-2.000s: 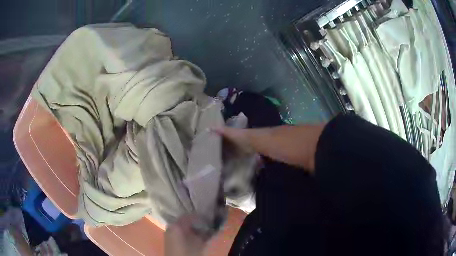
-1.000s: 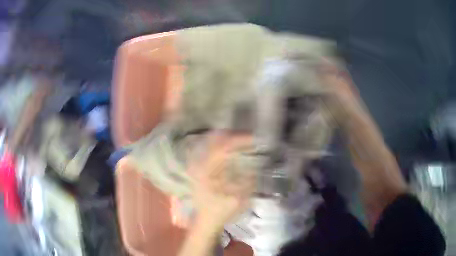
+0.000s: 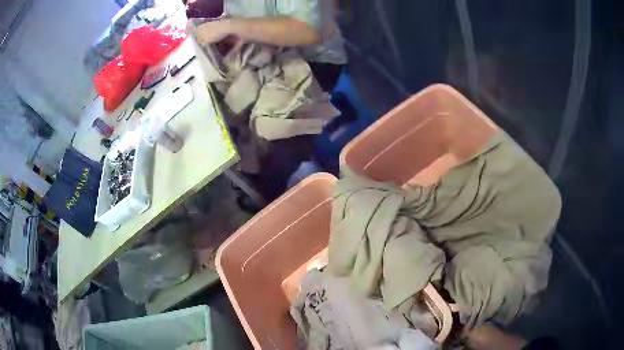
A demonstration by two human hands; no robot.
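Beige knit pieces [image 3: 506,198] are heaped over the far coral tub [image 3: 431,123] and hang across to the rim of the near coral tub [image 3: 280,239]. Paler grey-beige pieces [image 3: 342,307] lie bunched in the near tub. My right hand [image 3: 482,335] is partly in view at the bottom right, below the beige heap. Its fingers are hidden or cut off, so its hold cannot be told. My left hand is not in view.
A pale worktable [image 3: 185,143] stands at left with a white small-parts tray [image 3: 123,178], red bags [image 3: 147,48] and a dark bag [image 3: 75,191]. A person's arm [image 3: 267,31] handles beige pieces at its edge. A green bin [image 3: 154,331] is at the bottom left.
The view has swung left, bringing in the worktable and the other person. The rack has left the view. My left hand has gone out of view and my right is now mostly cut off.
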